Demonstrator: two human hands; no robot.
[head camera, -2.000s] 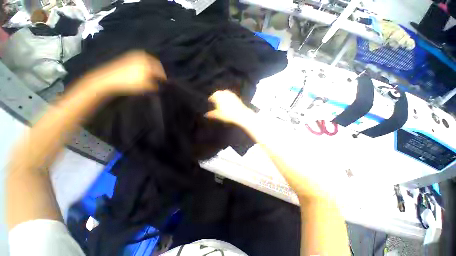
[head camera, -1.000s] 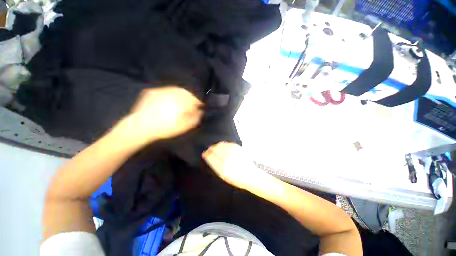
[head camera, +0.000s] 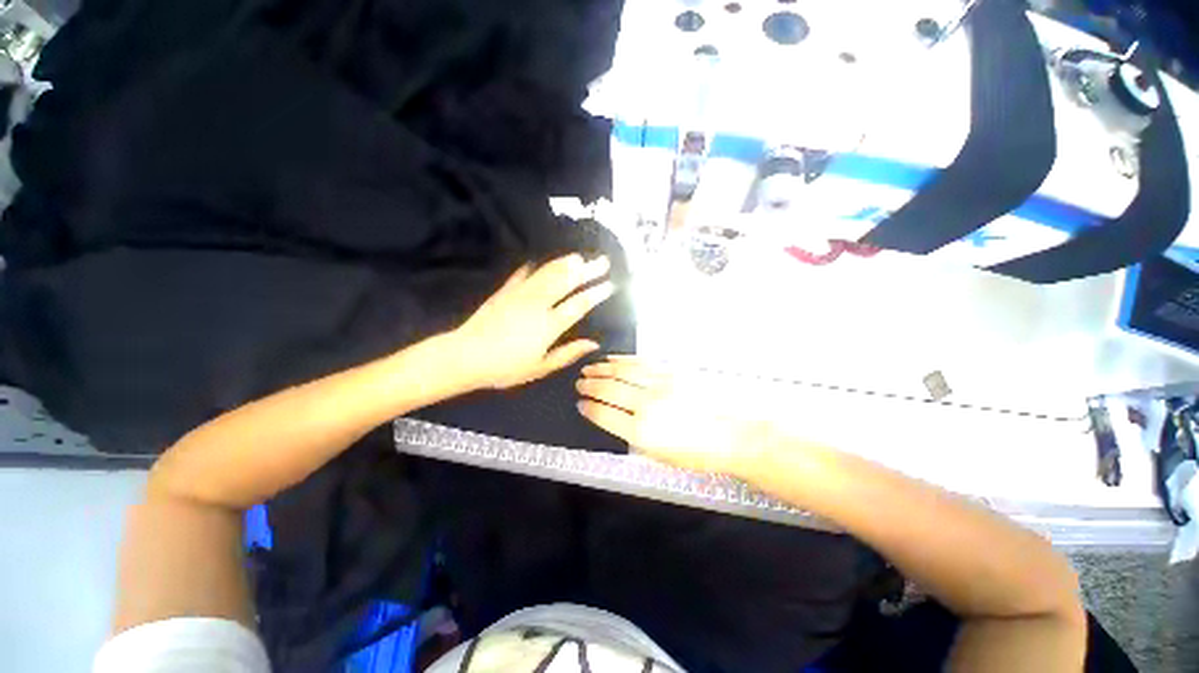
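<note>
The black garment is spread over the table left of the sewing machine, its right edge near the needle area. A small white label lies on the cloth by the machine head. My left hand lies flat on the cloth, fingers spread toward the needle area. My right hand lies at the cloth's right edge, fingertips on it, palm over the white table. Neither hand visibly grips the cloth. The needle tip is unclear in the glare.
Red scissor handles lie behind the needle area. A ruler tape runs along the table's front edge. Small dark tools are at the right end. A blue crate shows below, by the lap.
The garment now lies flatter, its edge beside the needle area. My left hand has opened and moved right onto it. My right hand has moved right. The view is closer to the machine.
</note>
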